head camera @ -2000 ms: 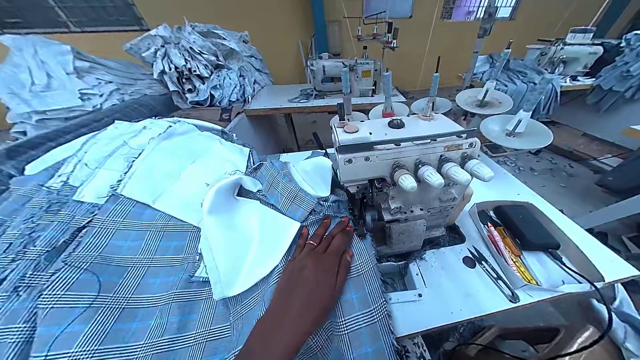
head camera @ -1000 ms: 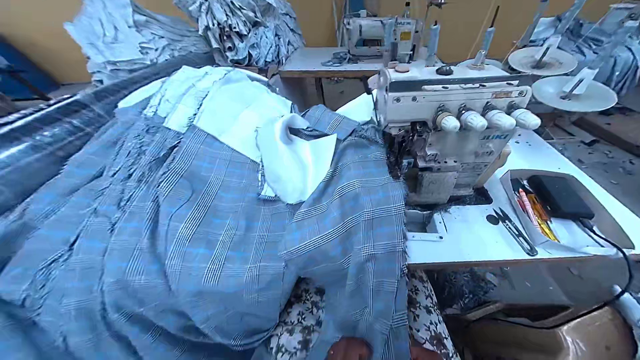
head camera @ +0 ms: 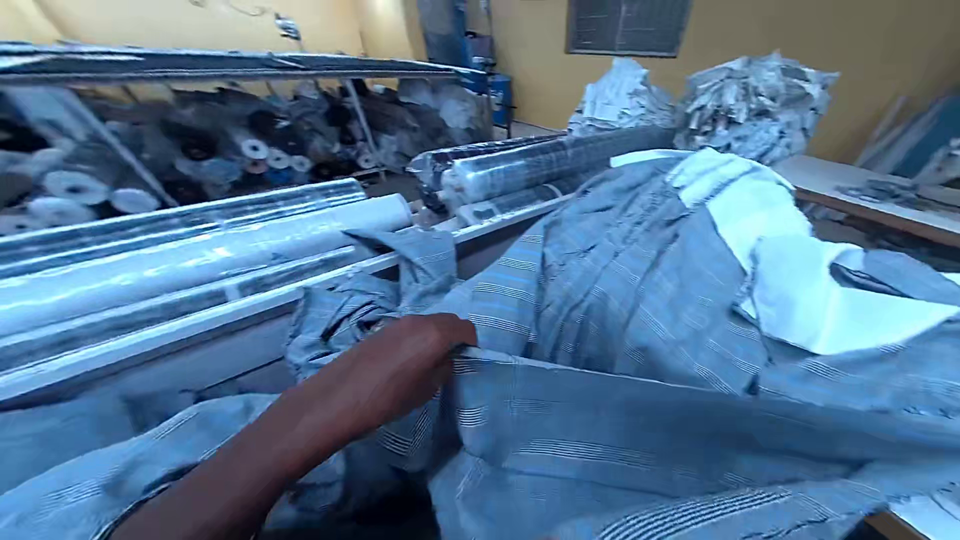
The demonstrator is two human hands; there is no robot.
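Note:
My left hand (head camera: 420, 352) is closed on the top edge of a blue-grey plaid fabric piece (head camera: 570, 427), which stretches from it toward the lower right. More plaid fabric (head camera: 615, 277) lies heaped behind, with white fabric pieces (head camera: 817, 292) on it at the right. A bunched bit of the same plaid cloth (head camera: 367, 307) lies just beyond the hand. My right hand is not in view.
Plastic-wrapped rolls (head camera: 225, 255) lie along a ledge at the left. Further rolls are stacked under a long rack (head camera: 225, 67). Fabric bundles (head camera: 757, 105) stand at the back, near a white table (head camera: 885, 199) at the right.
The view has swung far left, and the sewing machine is out of sight. My left hand now grips the fabric's edge and holds it raised; a second ago the plaid hung down at the front.

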